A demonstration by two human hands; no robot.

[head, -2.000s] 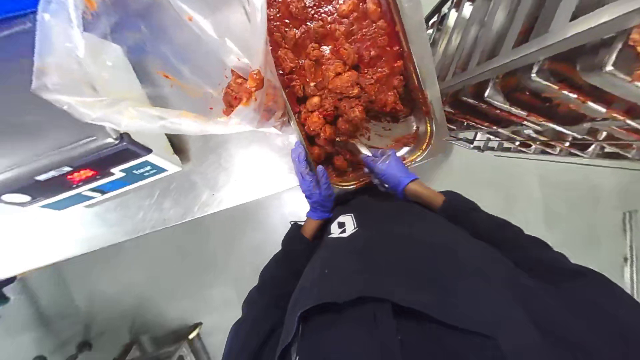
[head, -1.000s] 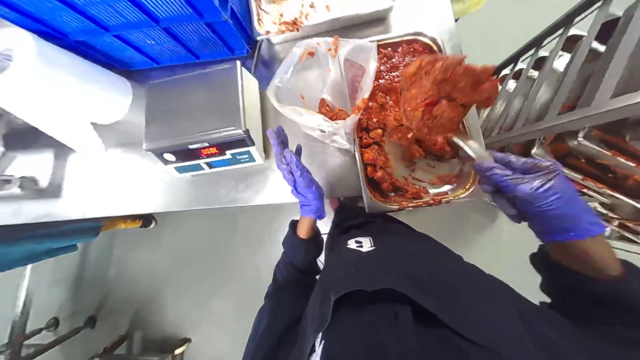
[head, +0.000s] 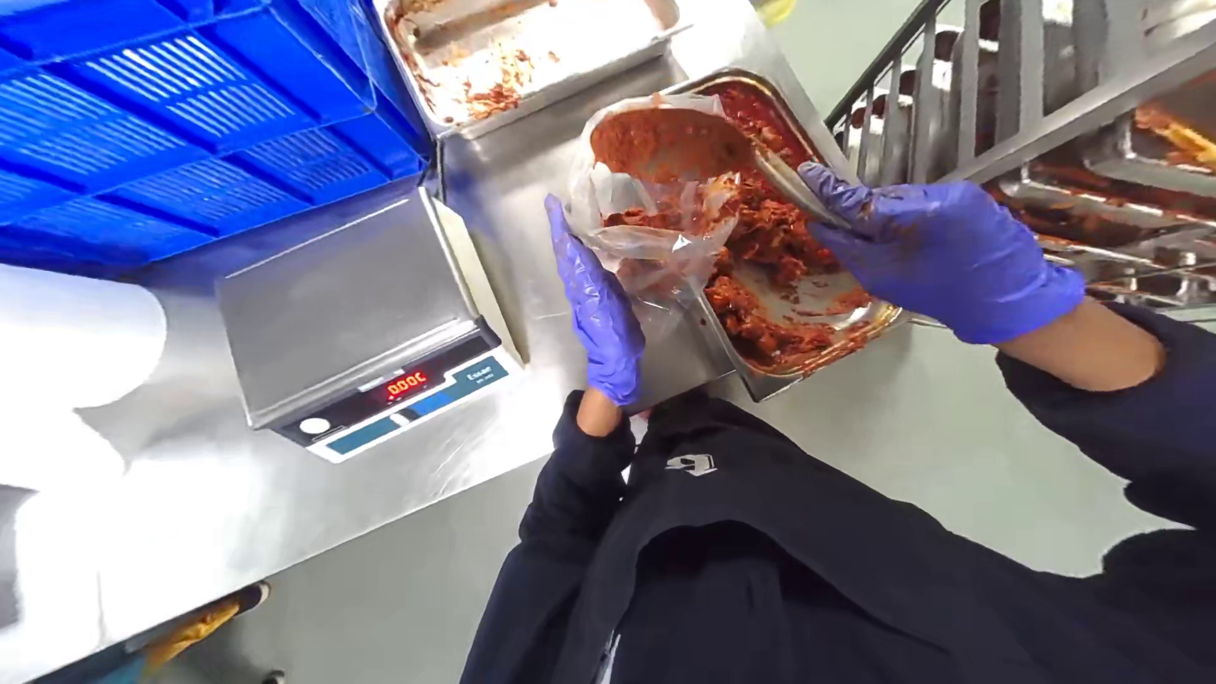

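My right hand, in a purple glove, grips the handle of a metal scoop. The scoop's wide end is tipped over the mouth of a clear plastic bag, with red-sauced food around it. My left hand, also gloved in purple, is held upright with straight fingers at the bag's left side; whether it touches the plastic cannot be told. Beneath and right of the bag lies a deep steel pan of chunky food in red sauce, its near part scraped down to metal.
A digital scale stands left on the steel table. Behind it are blue plastic crates. A food-smeared steel tray lies at the back. To the right, a metal rack holds trays. A white roll is at far left.
My right hand has brought the loaded scoop leftward from above the pan to the bag's mouth. Two seconds ago both hands were at the pan's near edge. The view has shifted.
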